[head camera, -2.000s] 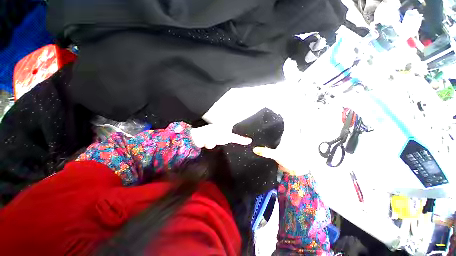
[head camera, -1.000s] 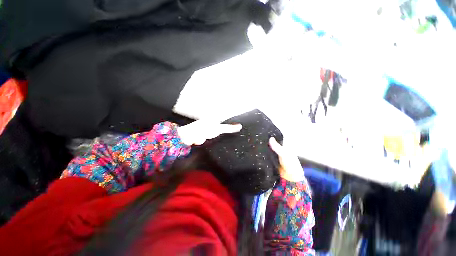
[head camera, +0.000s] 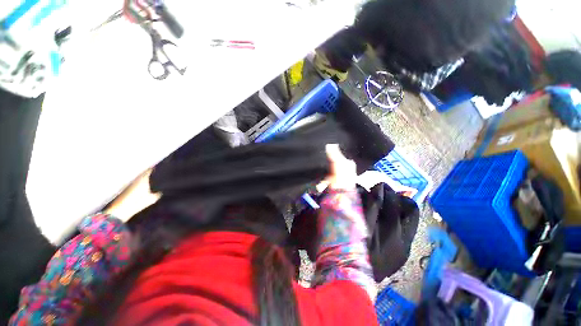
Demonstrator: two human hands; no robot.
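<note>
A black cloth piece is stretched between my two hands over my lap, in front of the table edge. My left hand is at the cloth's left end, its fingers partly hidden by the cloth. My right hand grips the right end, above a blue crate with black cloth. Black-handled scissors and a thin red stick-like tool lie on the white table.
A blue latticed crate stands on the floor at right, beside a cardboard box. More black cloth hangs low near my right arm. A person in dark clothing is at the top right. A purple plastic object is at lower right.
The view has swung right and down to the floor and crates. The cloth has moved off the table corner and is now drawn out lengthwise between my hands, which are farther apart.
</note>
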